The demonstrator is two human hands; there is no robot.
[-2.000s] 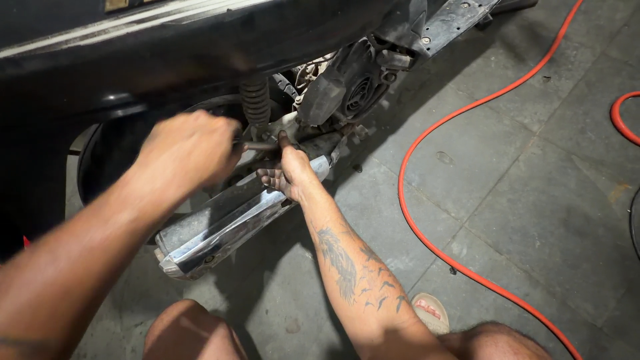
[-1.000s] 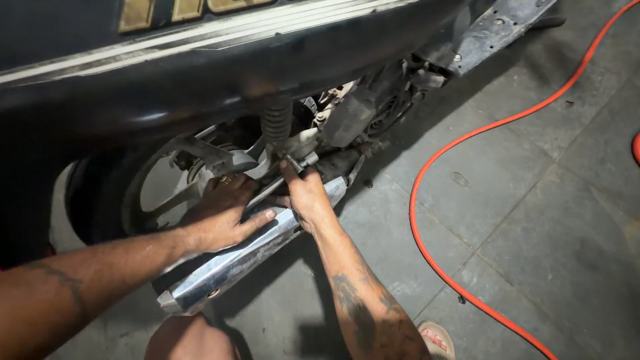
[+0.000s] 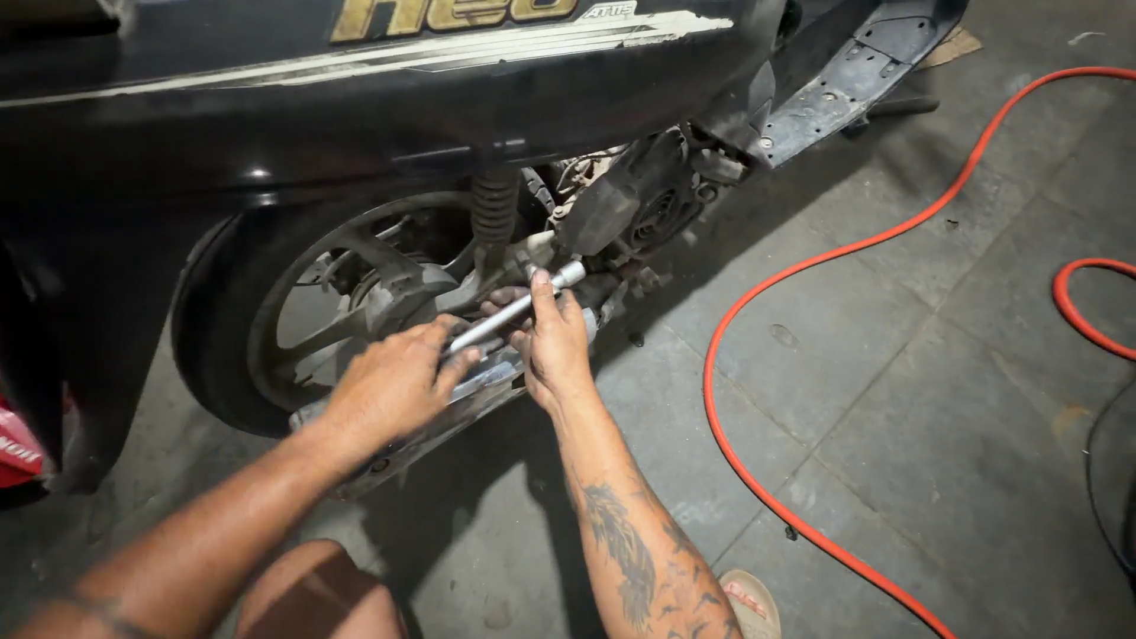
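A metal socket wrench [image 3: 504, 321] lies slantwise over the scooter's exhaust muffler [image 3: 426, 435], its socket end up and to the right. My left hand [image 3: 404, 377] grips the lower end of the wrench between thumb and fingers. My right hand [image 3: 555, 342] holds the wrench close behind its socket, thumb on top. Just beyond the socket are the shock absorber spring [image 3: 494, 209] and the engine's fan cover [image 3: 661, 217]. The rear wheel [image 3: 257, 328] stands to the left of my hands. Whether the socket touches a bolt, I cannot tell.
Above my hands hangs the scooter's dark side panel [image 3: 355, 133]. A scuffed floorboard underside [image 3: 843, 84] extends at the upper right. An orange hose [image 3: 723, 328] curves over the tiled floor [image 3: 887, 399]. Part of a red item [image 3: 18, 444] shows at the left edge.
The left hand was blurred above the muffler two seconds ago; it is now lower, on the wrench's lower end. The right hand has stayed near the socket end.
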